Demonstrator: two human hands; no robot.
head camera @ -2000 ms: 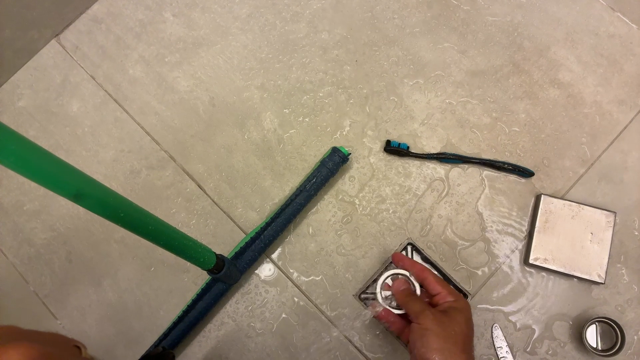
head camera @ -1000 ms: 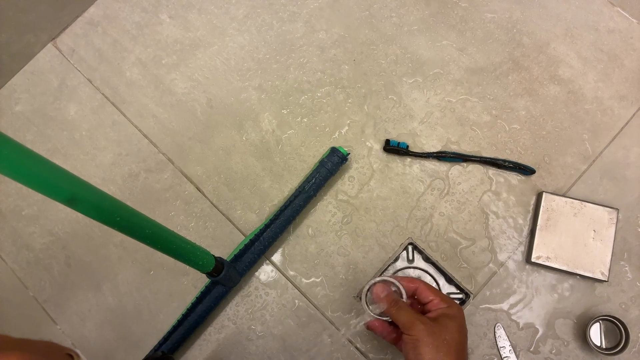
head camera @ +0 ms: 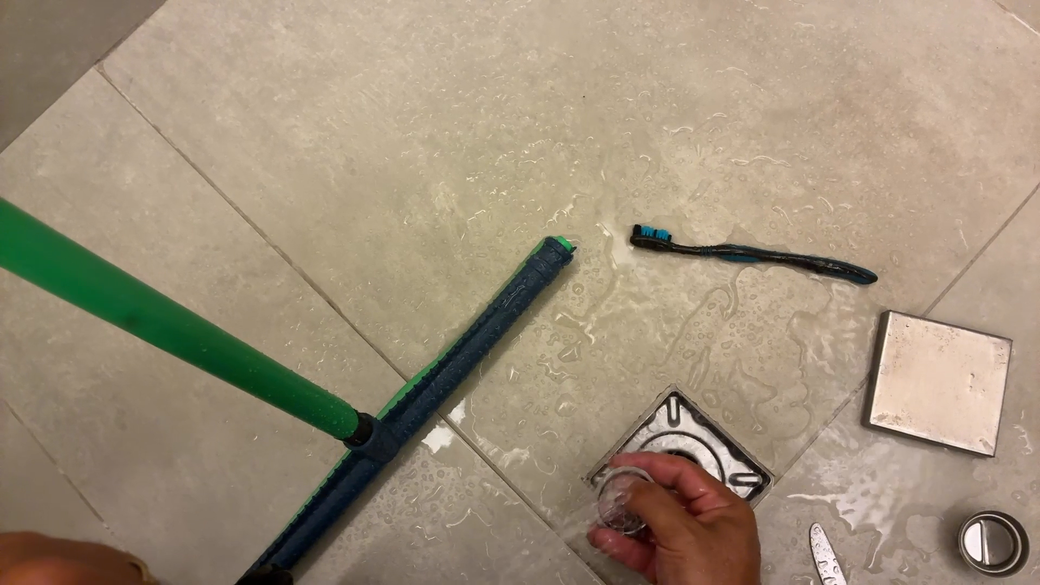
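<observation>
My right hand (head camera: 691, 520) holds a small round part with a pale rim (head camera: 624, 500) between thumb and fingers, the thumb over its middle. Blur hides its details. The hand is above the lower left part of a square metal floor drain (head camera: 673, 418) and covers some of it. A metal square drain cover (head camera: 938, 382) lies on the tiles to the right, with a round metal cup-like part (head camera: 993, 543) below it. A black and blue toothbrush (head camera: 756, 256) lies above the drain. My left hand cannot be made out.
A floor squeegee with a blue and green head (head camera: 479, 333) and green handle (head camera: 179, 325) lies across the left side. A narrow metal piece (head camera: 825, 552) rests at the bottom edge. Bare skin (head camera: 65, 561) shows at lower left, body part unclear. The floor tiles (head camera: 504, 146) are wet.
My right hand and the round part have moved a little left and down from over the drain, so more of its middle shows. The floor items have not moved.
</observation>
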